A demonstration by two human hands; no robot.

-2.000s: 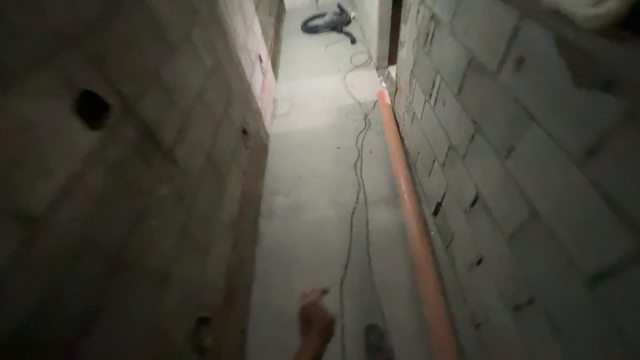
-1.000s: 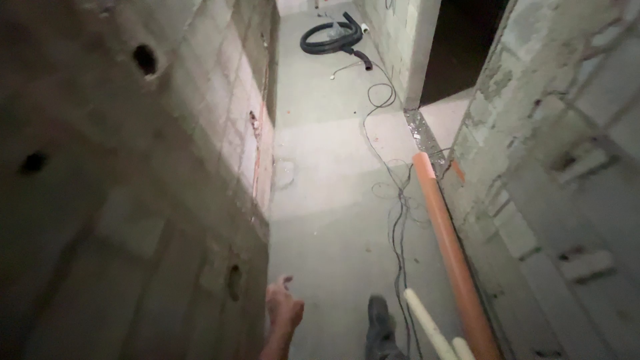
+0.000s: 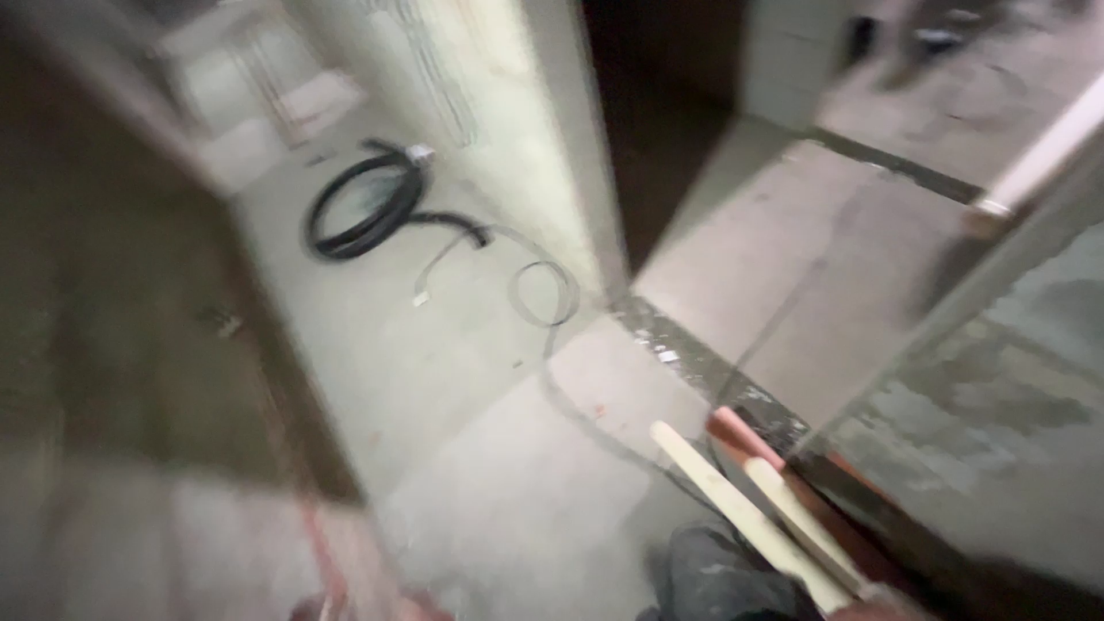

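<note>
At the bottom right edge, my right hand is closed around two pale cream rods, whose rounded ends point forward over the floor. Their exact kind is unclear. Part of an orange pipe lies on the floor beyond and beneath the rods, beside the right wall. At the bottom edge, left of centre, my left hand shows only as a blurred sliver, and its fingers cannot be made out. A dark shoe or trouser leg shows just left of the rods.
A coiled black corrugated hose lies ahead on the concrete floor. A thin looped cable runs from near it toward the rods. On the right, a doorway's threshold bears debris. Rough walls flank the passage; another white pipe stands at the far right.
The view has moved forward and turned right, bringing the doorway and hose nearer. The pale rods, absent two seconds ago, now show with my right hand on them. My left hand has slipped mostly out of view.
</note>
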